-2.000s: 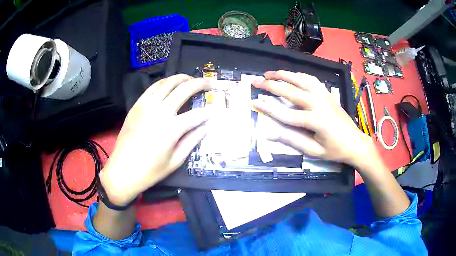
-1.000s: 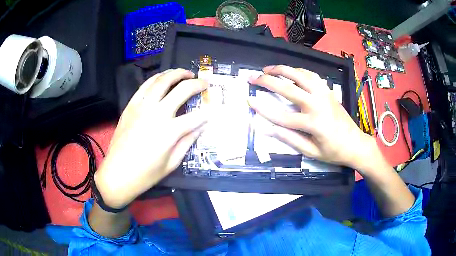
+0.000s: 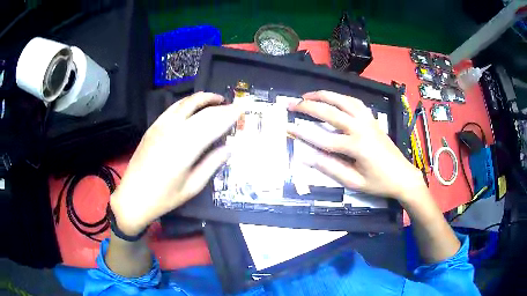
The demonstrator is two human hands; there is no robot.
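An open tablet assembly (image 3: 263, 167) lies in a black foam tray (image 3: 300, 221), its inside glaring white with black strips. An orange flex piece (image 3: 241, 88) shows at its top left edge. My left hand (image 3: 173, 159) lies over the tablet's left part, fingertips on its upper left area. My right hand (image 3: 358, 147) is spread over the tablet's right half, fingertips near the middle. Glare hides whether either hand pinches a small part.
Blue bin of small metal parts (image 3: 185, 55), round dish (image 3: 276, 40) and black finned block (image 3: 351, 46) stand behind. White rolls (image 3: 63, 78) and coiled black cable (image 3: 89, 199) lie left. Circuit boards (image 3: 436, 75), tools (image 3: 425, 139) and white coil (image 3: 445, 165) lie right. Another tray (image 3: 231, 248) sits underneath.
The whole view has shifted slightly, so things sit lower in the picture. The left fingers have changed pose a little over the tablet's upper left. The right hand stays nearly in place.
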